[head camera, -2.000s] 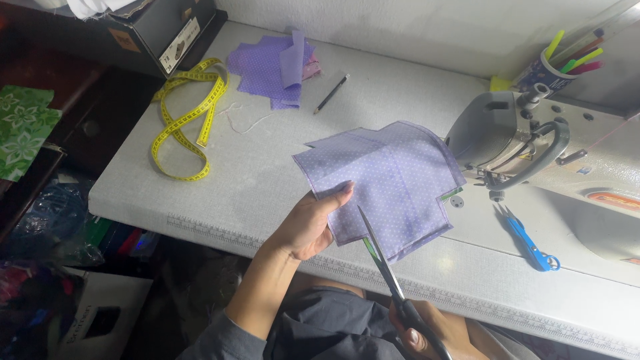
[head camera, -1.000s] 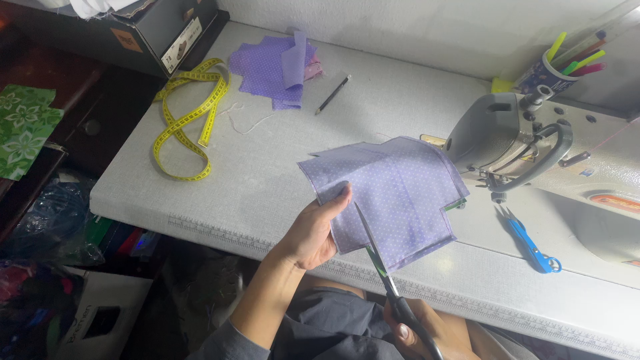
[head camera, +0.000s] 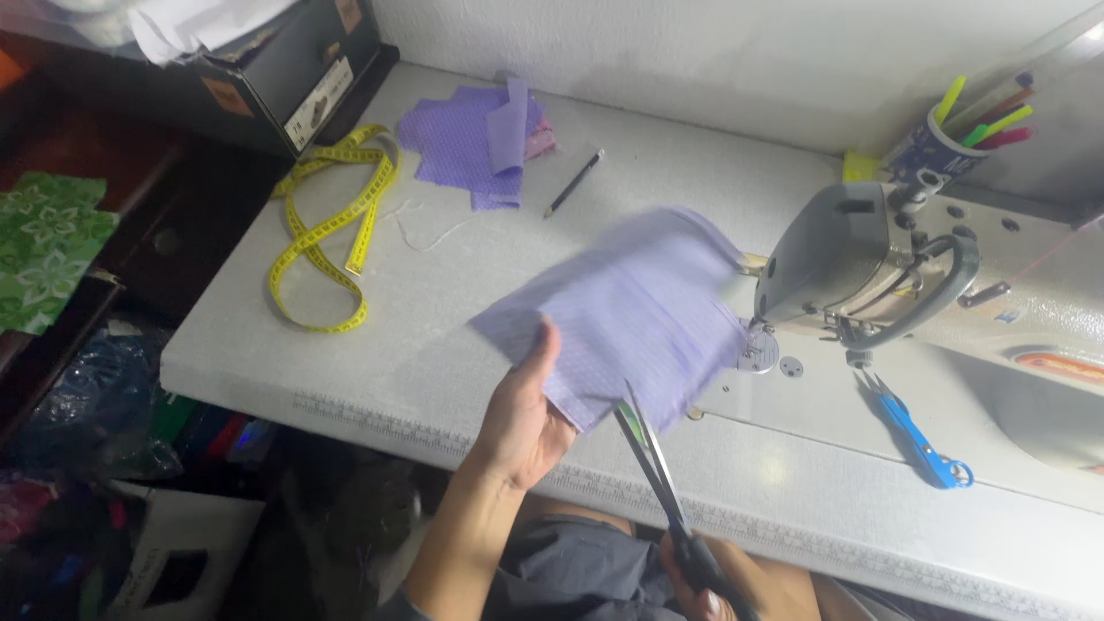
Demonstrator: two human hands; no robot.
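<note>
My left hand grips the near left edge of a light purple dotted fabric piece, thumb on top; the fabric is blurred. Below it, my right hand holds black-handled fabric scissors, whose blades are parted at the fabric's near edge. A bit of green shows between the blades. Whether they touch the cloth I cannot tell.
A sewing machine stands at right, with blue thread snips beside it. Behind are a cup of markers, a pencil, purple fabric pieces, a yellow tape measure and a dark box.
The purple fabric has shifted and tilted in my left hand. The scissor blades, over the cloth before, now lie at its near edge and are parted wider.
</note>
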